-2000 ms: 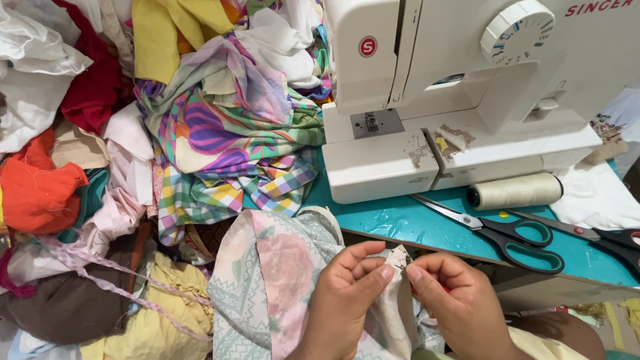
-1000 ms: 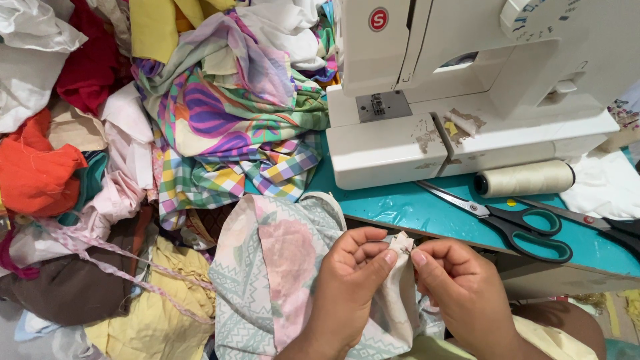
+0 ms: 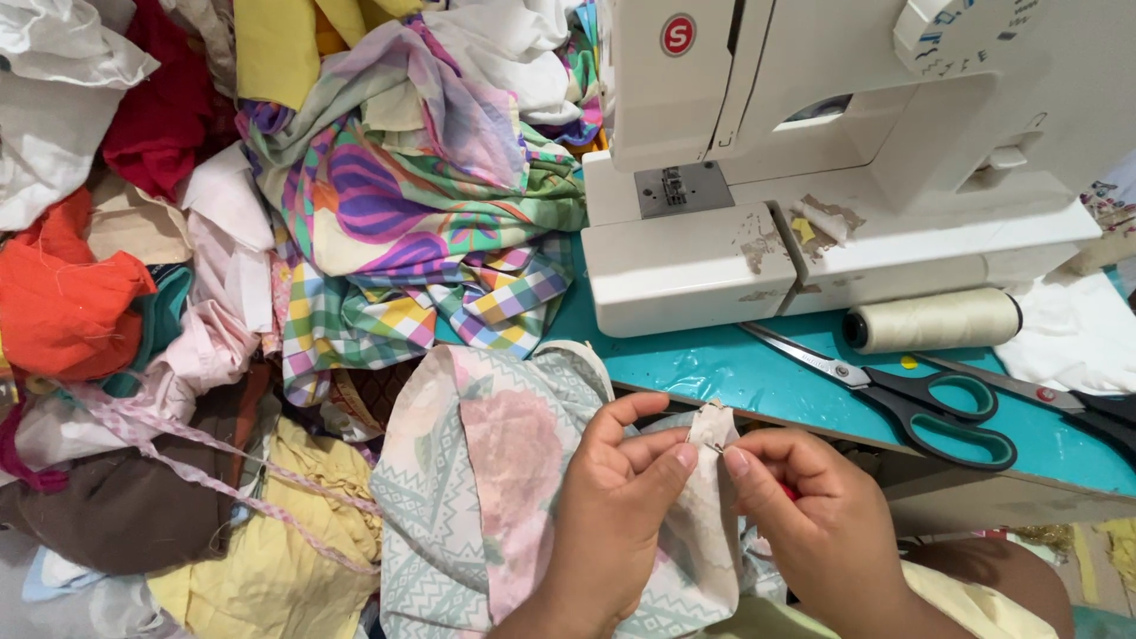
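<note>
My left hand [image 3: 621,506] pinches the narrow top end of a pale fabric strip [image 3: 710,524] between thumb and fingers. At the same end, my right hand [image 3: 812,506] grips a small, thin metal piece, perhaps a safety pin [image 3: 717,447], against the cloth; its exact kind is unclear. The strip hangs down between both hands. Behind and left of it lies floral and green-patterned fabric [image 3: 524,461] with a pink rose panel. A bit of red shows behind my right fingers.
A white Singer sewing machine [image 3: 692,266] stands on the turquoise tabletop [image 3: 674,373]. In front lie black-handled scissors [image 3: 887,390], a second pair [image 3: 1038,390] and a cone of cream thread [image 3: 941,321]. Heaped coloured fabrics [image 3: 382,195] fill the left. A white cloth [image 3: 1083,328] is at right.
Both hands stay at the strip's end. My right fingers have shifted slightly down along it, and the small metal piece now shows at their tips.
</note>
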